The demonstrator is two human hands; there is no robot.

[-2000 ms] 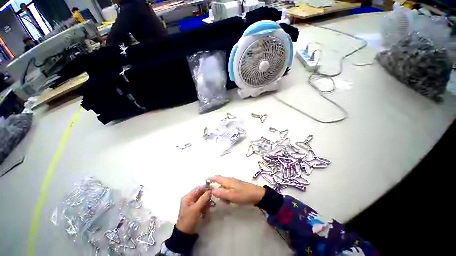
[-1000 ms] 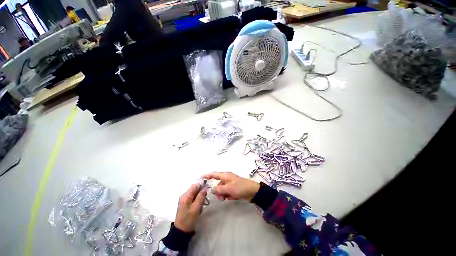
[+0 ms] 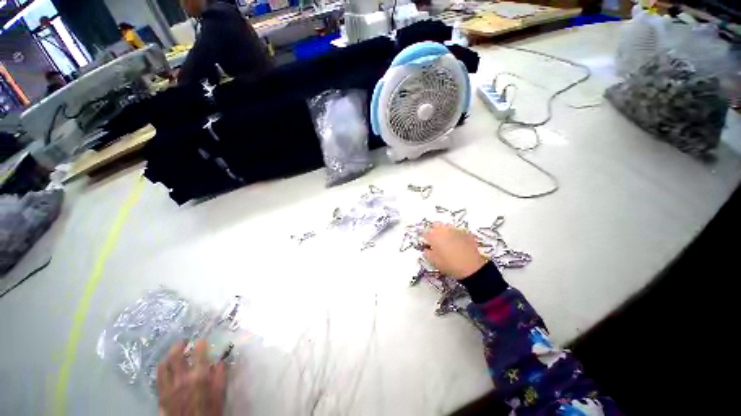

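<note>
My right hand (image 3: 452, 249) is over the loose pile of snap hooks (image 3: 508, 258) right of centre, fingertips down among them; whether it grips one is hidden. My left hand (image 3: 192, 380) is at the lower left, over the near edge of the left heap of silver hooks on crumpled clear plastic (image 3: 150, 323). Its fingers are a little apart and blurred. A hook (image 3: 227, 352) shows by its fingertips; I cannot tell whether it is held. A small group of hooks on clear plastic (image 3: 363, 218) lies beyond, near the centre.
A desk fan (image 3: 425, 106), a filled plastic bag (image 3: 341, 136) and a black fabric stack (image 3: 268, 134) stand behind. A power strip (image 3: 495, 101) with looping cable lies right of the fan. A large hardware bag (image 3: 673, 101) is far right. Yellow tape (image 3: 96, 272) runs along the left. A person (image 3: 221, 45) is behind.
My hands have separated from the centre, where they held a small piece together. My right hand has moved to the right pile, my left hand down-left to the left heap.
</note>
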